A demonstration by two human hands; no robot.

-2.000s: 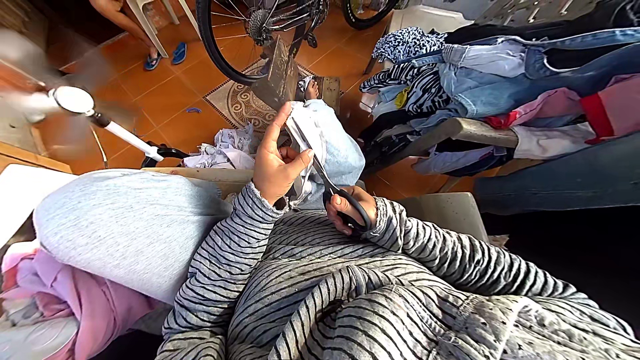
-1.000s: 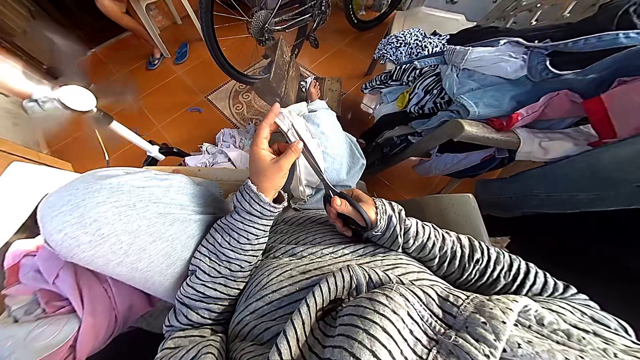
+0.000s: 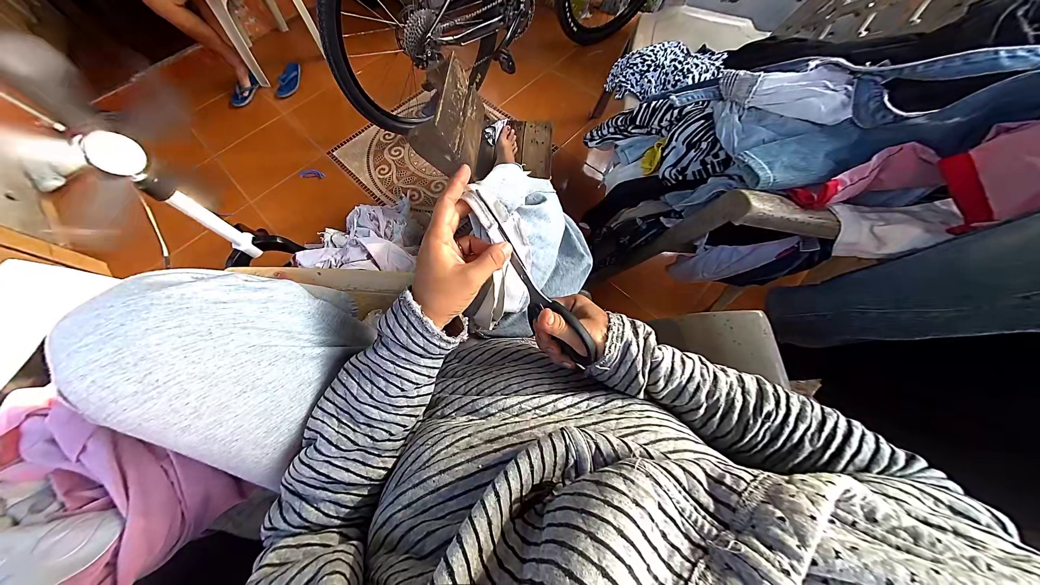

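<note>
My right hand [image 3: 573, 325] grips the black handles of a pair of scissors [image 3: 528, 284], whose blades point up and to the left. Along the blades lies a white piece of cloth [image 3: 513, 296], held at its upper end by my left hand [image 3: 455, 260], with the index finger stretched up and the thumb bent toward the blades. Light-blue denim [image 3: 561, 248] lies just behind the white cloth, over my leg. How far the blades are apart is hard to tell.
Clothes [image 3: 780, 146] lie heaped over a wooden frame [image 3: 747, 211] on the right. Cloth scraps [image 3: 366, 240] lie beyond my left hand. A white fan [image 3: 115, 154] stands at left, a bicycle [image 3: 422, 49] ahead. Another person's leg [image 3: 203, 32] is at upper left.
My left thumb and fingers have shifted slightly on the white cloth, and the scissors lie more along it than before. My right hand has stayed in about the same place.
</note>
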